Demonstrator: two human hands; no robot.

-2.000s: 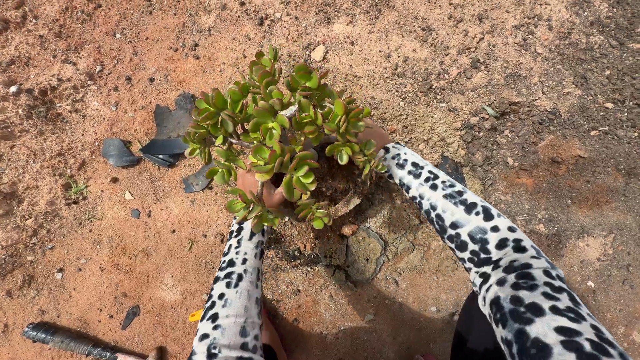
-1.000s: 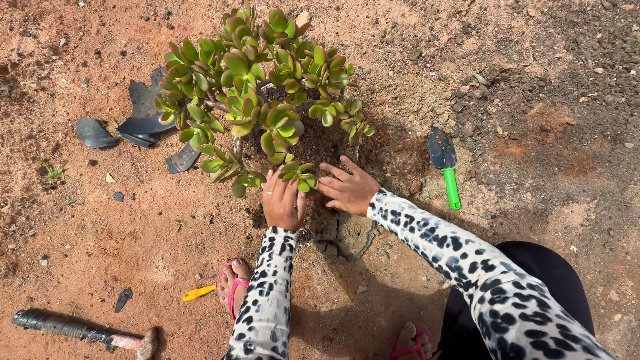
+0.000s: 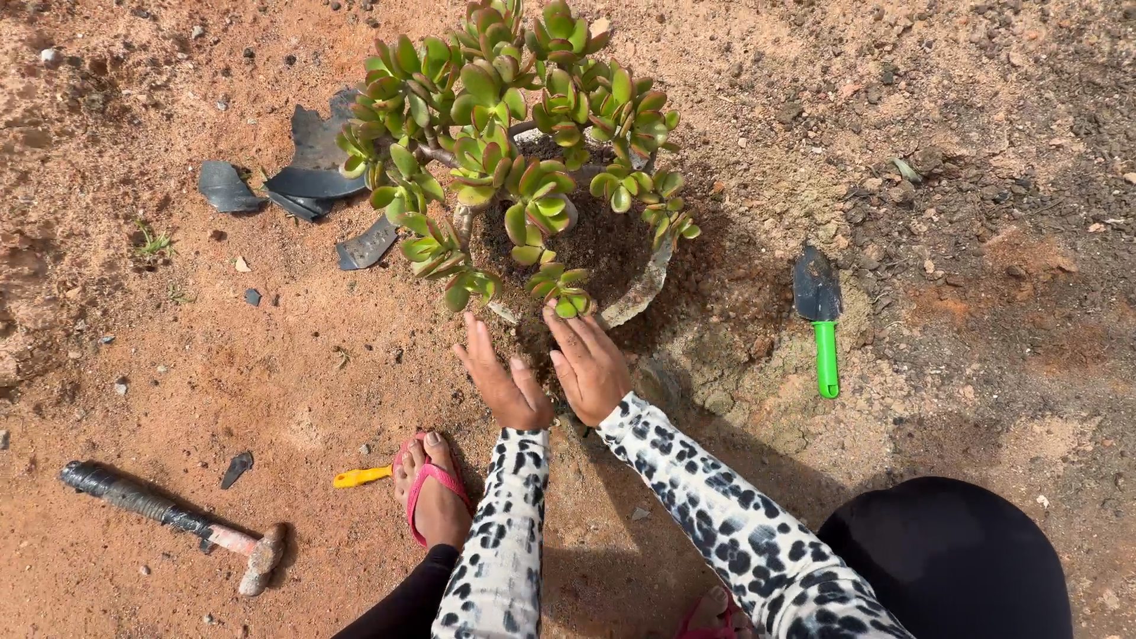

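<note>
A jade plant (image 3: pixel 484 160) with thick green, red-edged leaves stands in a pot, whose pale broken-looking rim (image 3: pixel 643 288) shows at the lower right. Just below the plant, my left hand (image 3: pixel 504 377) is spread near the rim and holds nothing. Close to its right, my right hand (image 3: pixel 590 364) has its fingers apart, the tips at the pot's near edge beside a low leaf cluster. Leaves and fingers partly hide the soil and the rim.
Black plastic shards (image 3: pixel 319 160) lie left of the plant. A hammer (image 3: pixel 177 515) with a taped handle rests lower left, and a yellow handle (image 3: pixel 362 477) touches my sandalled foot (image 3: pixel 435 488). A trowel with a green handle (image 3: pixel 826 359) lies at the right.
Two seconds ago my hands were in among the branches, partly covered by leaves. Now both are out at the near side of the plant. The trowel and the feet have come into view.
</note>
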